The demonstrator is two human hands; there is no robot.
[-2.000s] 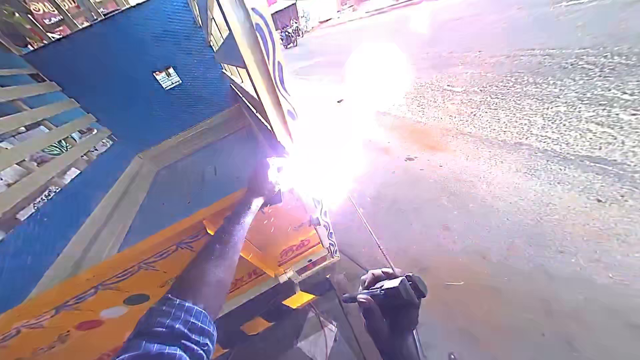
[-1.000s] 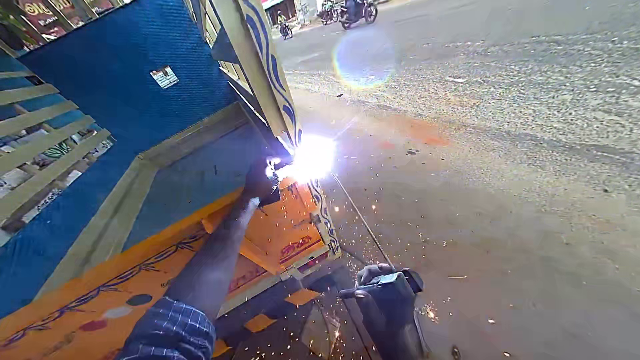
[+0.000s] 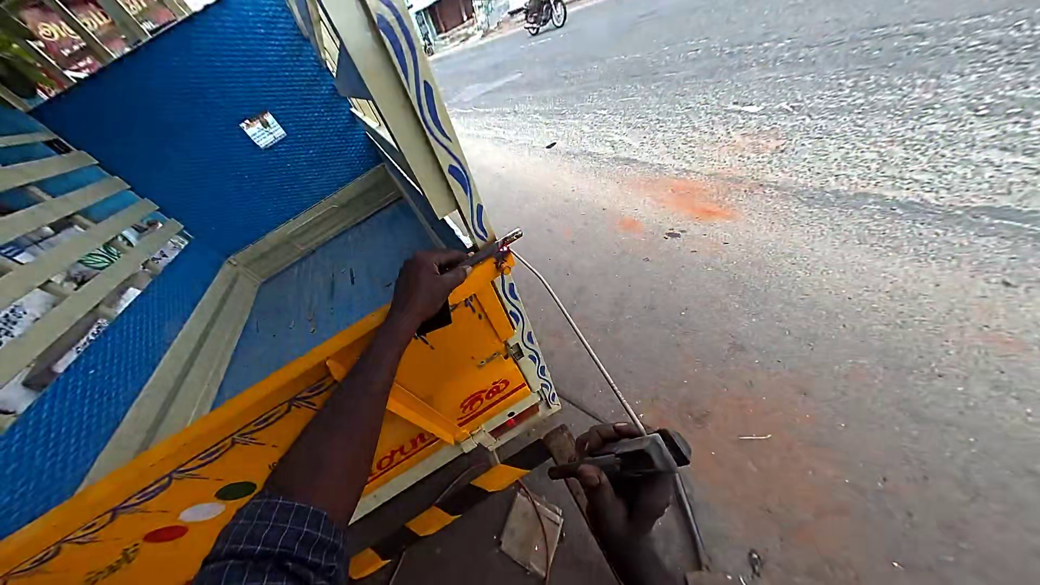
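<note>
My left hand [image 3: 426, 284] grips a metal piece [image 3: 494, 248] at the top corner of the orange tailgate [image 3: 455, 366] of a truck bed. A small spot beside this piece glows red, close to the cream post [image 3: 431, 122] with blue painted scrolls. My right hand [image 3: 621, 479] is closed on a welding electrode holder [image 3: 630, 455], low and to the right. A long welding rod [image 3: 581, 333] runs from the holder up to the tailgate corner. Whether its tip touches the metal is not clear.
Blue ribbed panels [image 3: 203, 106] and cream slats [image 3: 73, 236] line the truck bed. Below the tailgate is a black-and-yellow striped bumper [image 3: 431, 520]. A cable [image 3: 691, 520] hangs below the holder. Paved road [image 3: 772, 203] lies to the right, with a motorcycle [image 3: 546, 15] far off.
The bright welding arc and the flying sparks seen in both earlier frames are gone; a small red glow shows at the tailgate corner. Both hands remain at about the same places.
</note>
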